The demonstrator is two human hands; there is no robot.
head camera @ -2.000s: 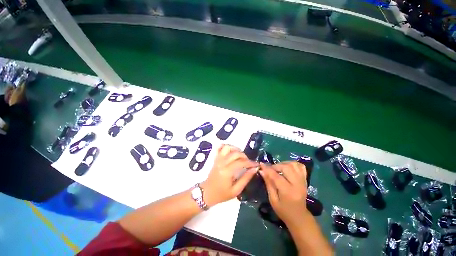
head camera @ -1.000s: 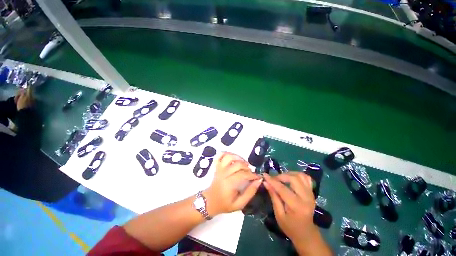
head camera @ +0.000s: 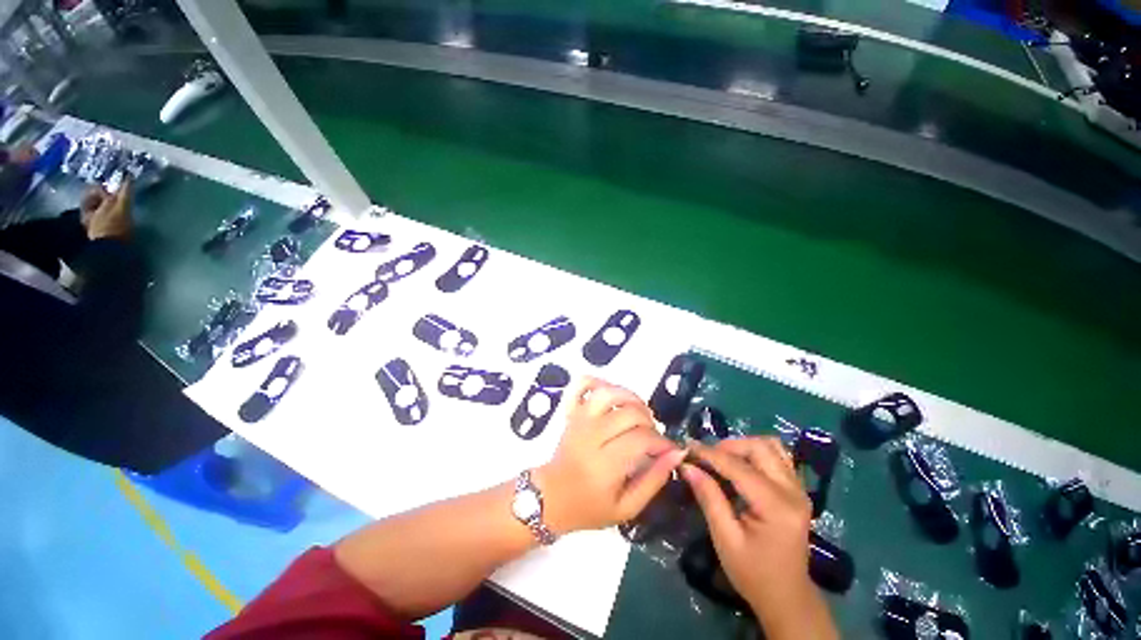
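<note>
My left hand (head camera: 613, 460), with a metal wristwatch (head camera: 528, 505), and my right hand (head camera: 756, 506) meet at the fingertips over the edge of the white sheet (head camera: 338, 431). Thumbs and forefingers pinch a small piece (head camera: 683, 460), too small to make out. Dark parts lie partly hidden beneath and behind my hands. Several black oblong parts, such as one black part (head camera: 404, 391), lie bare on the white sheet. More black parts in clear film, such as a wrapped part (head camera: 926, 491), lie on the green surface to the right.
A wide green belt (head camera: 601, 213) runs behind the bench. A pale post (head camera: 282, 106) rises at the sheet's back left corner. A white handheld device (head camera: 192, 93) lies at the far left. Another person's hands (head camera: 110, 210) are at the left. Small loose bits (head camera: 803, 366) lie on the bench's back rail.
The view has shifted, so the bench and parts appear further right and more of the other person shows. My hands stay together at the fingertips, still pinching.
</note>
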